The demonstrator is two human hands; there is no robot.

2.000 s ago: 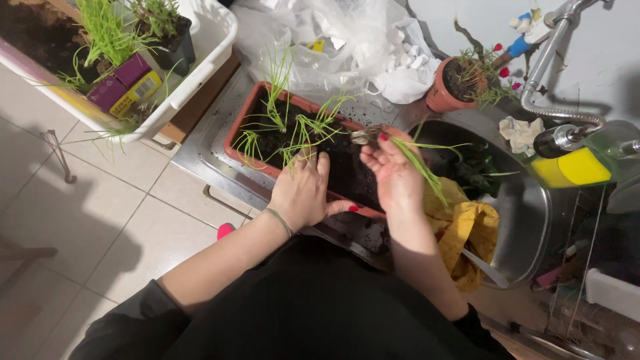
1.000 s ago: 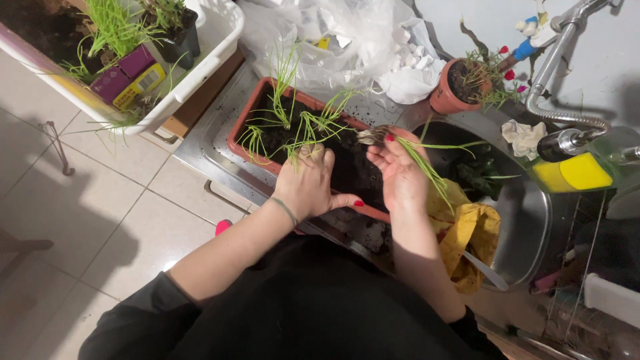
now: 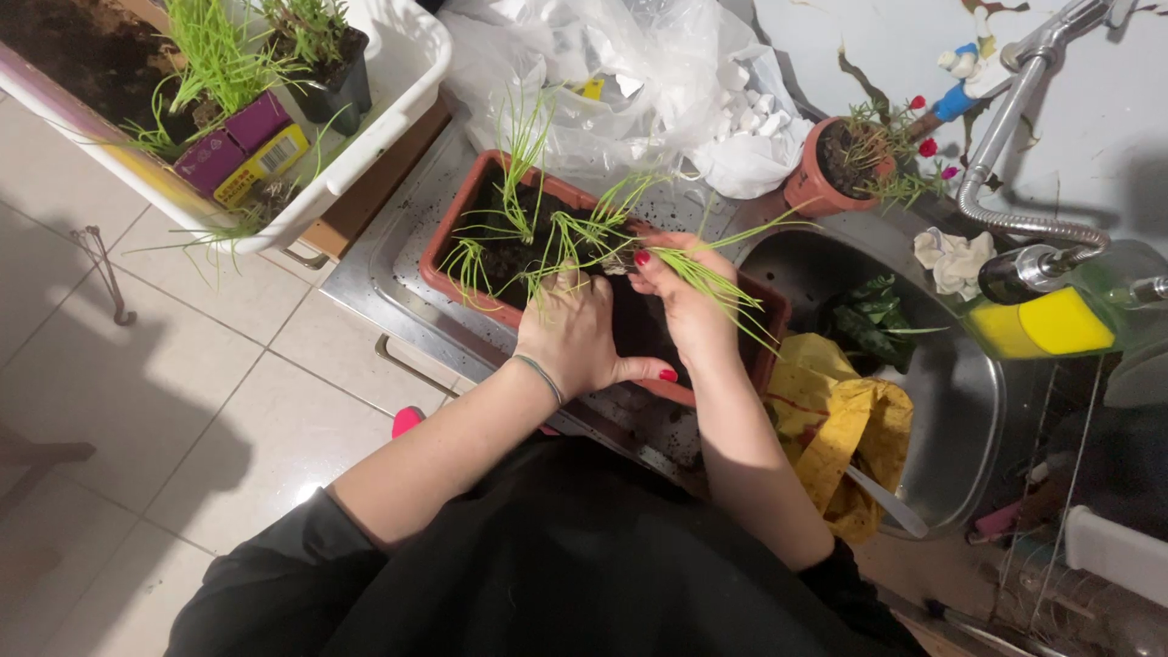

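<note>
A terracotta-coloured rectangular planter [image 3: 470, 301] with dark soil lies across the metal drainboard. Thin green grass-like seedlings [image 3: 520, 196] grow in its left half. My left hand [image 3: 570, 328] reaches over the planter's near rim, fingers down in the soil beside the seedlings and partly hidden, thumb stretched to the right along the rim. Over the right half, my right hand [image 3: 689, 297] holds a small bunch of green seedlings [image 3: 721, 283]; their pale roots point left over the soil and their leaves trail to the right.
Right of the planter is a sink [image 3: 972, 429] with a yellow bag [image 3: 858, 438] and dark leaves. Behind stand a small terracotta pot [image 3: 812, 182] and clear plastic bags [image 3: 584, 55]. A faucet hose [image 3: 976, 173] hangs at right. A white tub [image 3: 365, 151] with potted plants is upper left.
My right hand has turned, bringing the bunch's roots from pointing up and left down towards the soil beside the planted seedlings. My left hand remains at the near rim.
</note>
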